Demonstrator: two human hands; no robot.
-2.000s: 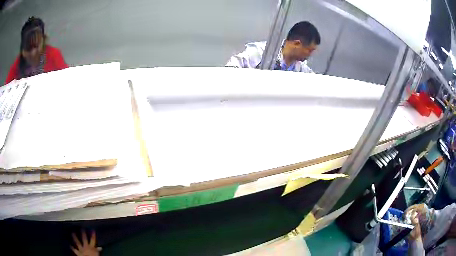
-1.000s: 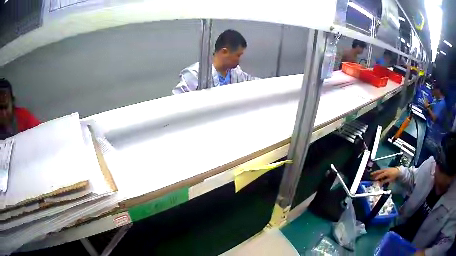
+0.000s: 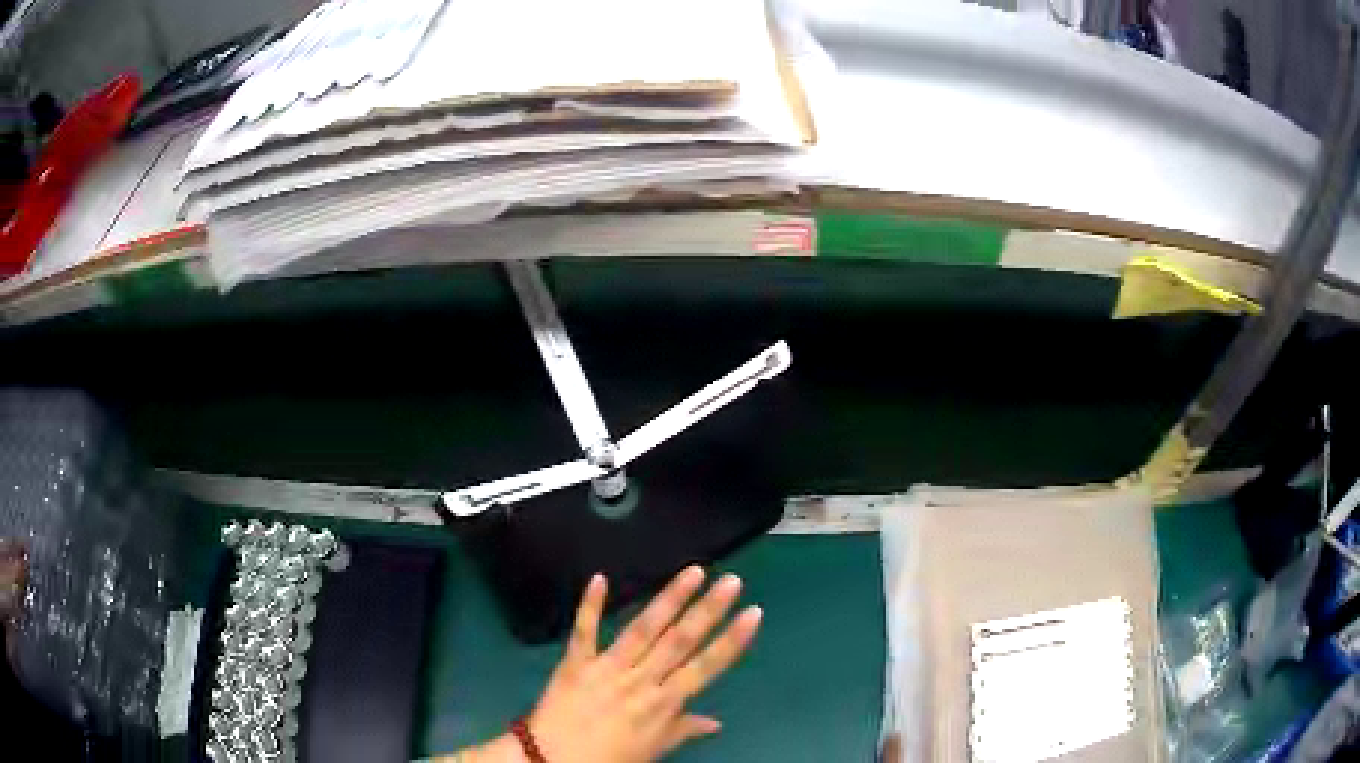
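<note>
A white three-armed assembly (image 3: 607,453) lies on a black fixture (image 3: 679,514) in front of me. Its arms point up, to the upper right and to the left, with a small round hub where they meet. My bare left hand (image 3: 649,674), with a dark red bead bracelet, is just below the fixture. Its fingers are spread and it holds nothing. It is near the fixture's lower edge; whether it touches is unclear. A tiny skin-coloured spot at the bottom edge may be part of my right hand, otherwise out of the picture.
A black tray (image 3: 373,656) with rows of silver hubs (image 3: 266,641) is at left, beside a clear-wrapped block (image 3: 82,567). A clear-covered stack (image 3: 932,641) with a white label is at right. White sheets (image 3: 492,194) lie on the shelf above. A metal post (image 3: 1268,321) rises at right.
The view has swung left and down to the bench. The fixture, white assembly and hub tray now show. My left hand, absent one second ago, is in view. The neighbouring workers have mostly left the picture.
</note>
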